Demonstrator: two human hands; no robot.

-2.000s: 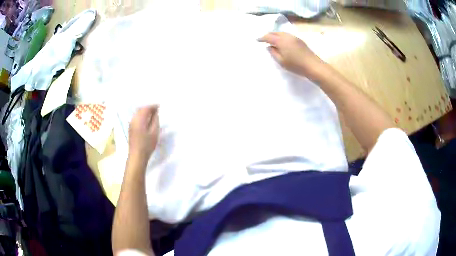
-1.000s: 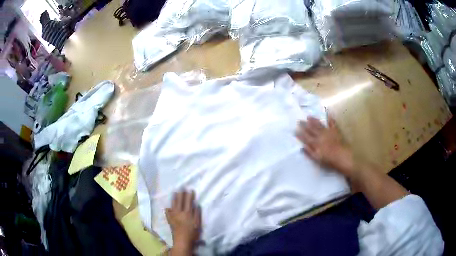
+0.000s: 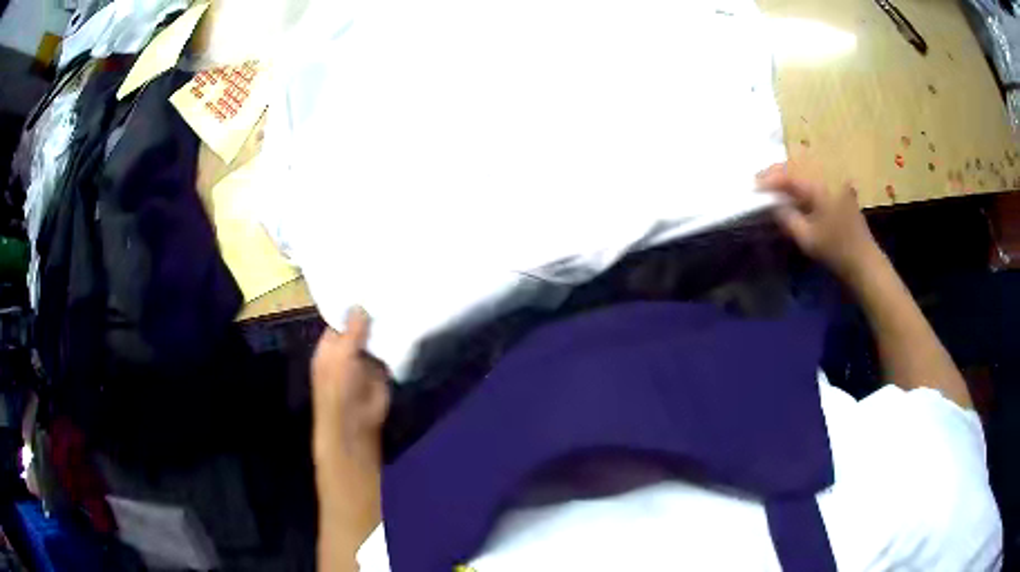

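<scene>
A white garment (image 3: 526,134) lies spread over the table, and its near edge hangs over the table's front edge. The cloth is overexposed, so its details are hard to see. My left hand (image 3: 351,374) is at the near left corner, with thumb and fingers closed on the cloth edge. My right hand (image 3: 814,215) is at the near right corner, with thumb and fingers on the cloth edge.
A sticker sheet (image 3: 227,98) with red-orange dots and yellow paper (image 3: 162,53) lie at the left. Dark garments (image 3: 157,212) hang at the left edge. Thread snips (image 3: 902,25) lie at the upper right. Small dots are scattered on the table (image 3: 861,123) at the right.
My hands were flat on the cloth; now they hold its near corners. The view has tilted down, so the bagged garments at the far edge are out of the picture.
</scene>
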